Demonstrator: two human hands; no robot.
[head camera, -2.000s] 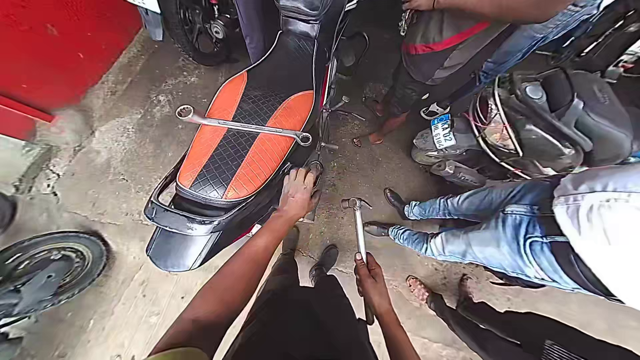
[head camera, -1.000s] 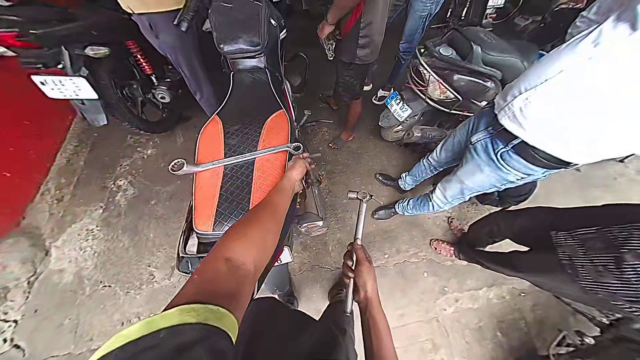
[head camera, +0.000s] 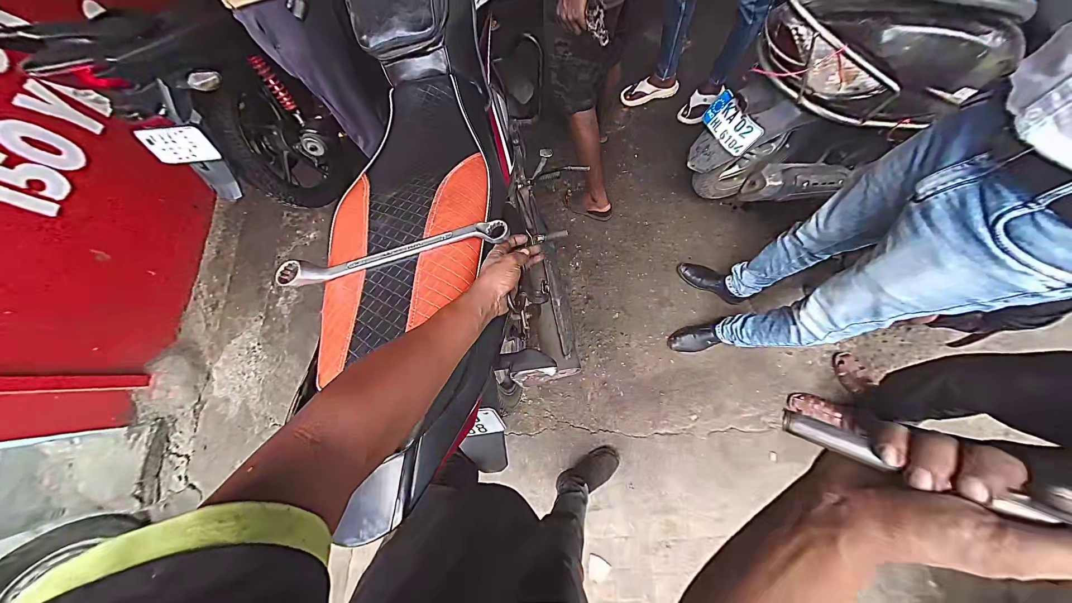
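Note:
A double-ended ring spanner (head camera: 394, 254) lies across the orange and black quilted motorcycle seat (head camera: 394, 285). My left hand (head camera: 507, 268) reaches over the seat's right side, its fingertips at a small metal part beside the bike's frame; whether they grip it I cannot tell. Close to the camera at lower right, my right hand (head camera: 946, 465) is closed around a metal bar tool (head camera: 837, 440). The far end of that tool is out of view. Below my left hand, the motorcycle's exhaust and footrest area (head camera: 544, 335) shows along its side.
Another motorcycle's rear wheel (head camera: 280, 142) stands at upper left by a red wall (head camera: 92, 276). A scooter (head camera: 888, 75) is parked at upper right. A person in jeans (head camera: 904, 243) stands at right, another in dark trousers (head camera: 963, 385) below. More people's legs show near the top.
My right hand, with the tool, has come up close to the camera at the right. My left hand remains at the motorcycle's side. The view has shifted nearer the seat.

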